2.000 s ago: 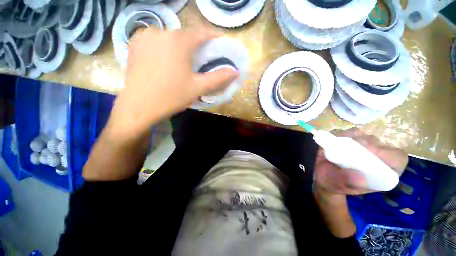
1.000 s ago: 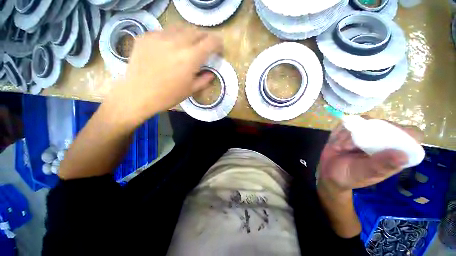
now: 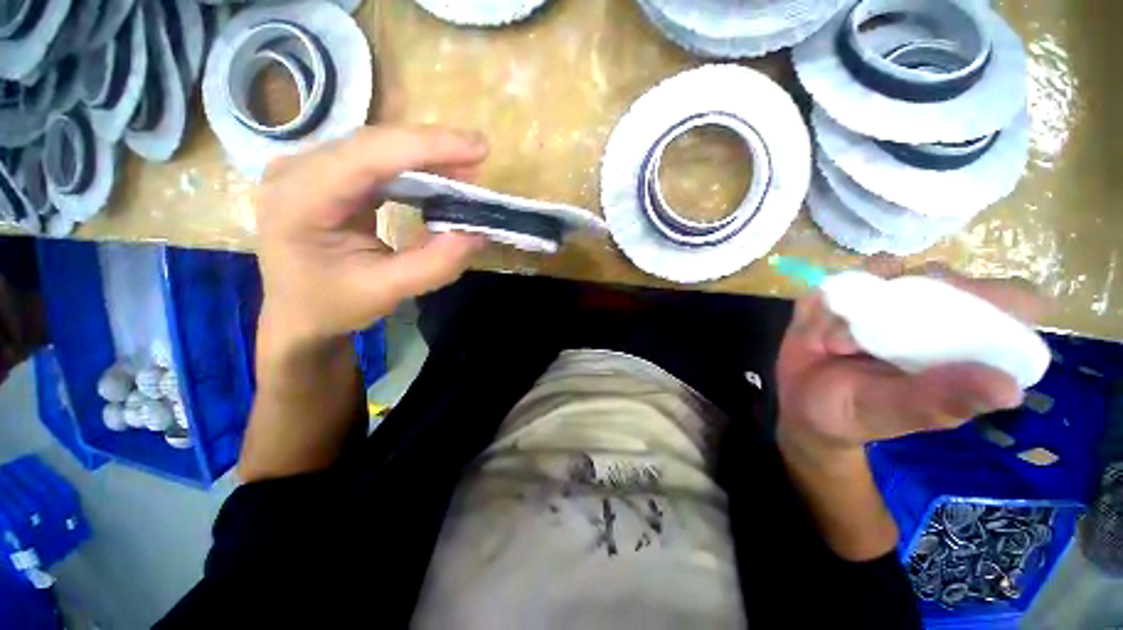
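Note:
My left hand (image 3: pixel 357 234) holds a flanged ring part (image 3: pixel 493 224) edge-on between thumb and fingers, its dark collar facing down toward me, above the bench's near edge. My right hand (image 3: pixel 881 369) is closed around a white glue bottle (image 3: pixel 942 330); its teal nozzle tip (image 3: pixel 800 272) points left, close to the bench. Another flanged ring (image 3: pixel 624 185) lies flat between my hands, collar up, the nozzle just off its lower right edge.
The tan bench (image 3: pixel 530 92) carries a leaning ring stack (image 3: pixel 905 215) at right, a ring pair (image 3: pixel 225 92) and overlapping heap (image 3: pixel 166 92) at left. Below are a blue bin of white balls (image 3: pixel 197 369) and a blue crate of small dark rings (image 3: pixel 985 554).
My left hand has taken hold of the ring that lay flat and tilted it edge-on off the bench. The bottle stays in my right hand. The view has shifted slightly.

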